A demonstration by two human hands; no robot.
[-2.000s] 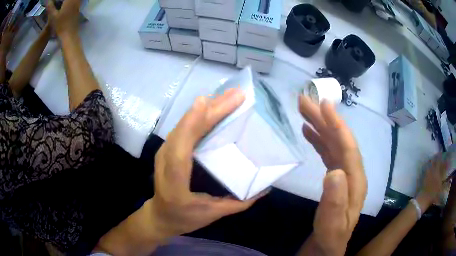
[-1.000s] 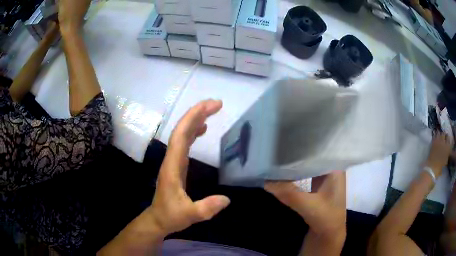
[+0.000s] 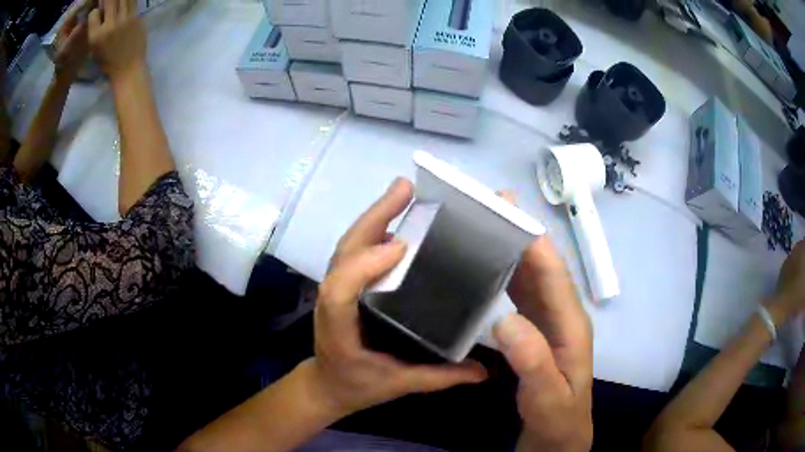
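Note:
An open retail box [image 3: 481, 207] is held upright between both hands, its open end towards me and its inside grey and dark. A lid flap stands up at its far side and white side flaps stick out left and right. My left hand [image 3: 362, 309] grips the box's left side, its fingers at the left flap and its thumb beneath. My right hand [image 3: 552, 344] holds the right side, its thumb at the right flap. A white handheld mini fan [image 3: 587, 212] lies on the foam sheet to the right of the box.
Stacked finished boxes [image 3: 379, 66] stand at the back. Black inserts [image 3: 540, 57] and small black parts [image 3: 620, 168] lie behind the fan. More boxes [image 3: 717, 163] stand at the right. A person's arms [image 3: 141, 132] are at the left, another person's arm [image 3: 733, 362] at the right.
The box has turned so its open end faces me, with the flaps spread. My left hand has taken hold of it again. The fan is uncovered, and a second box stands at the right.

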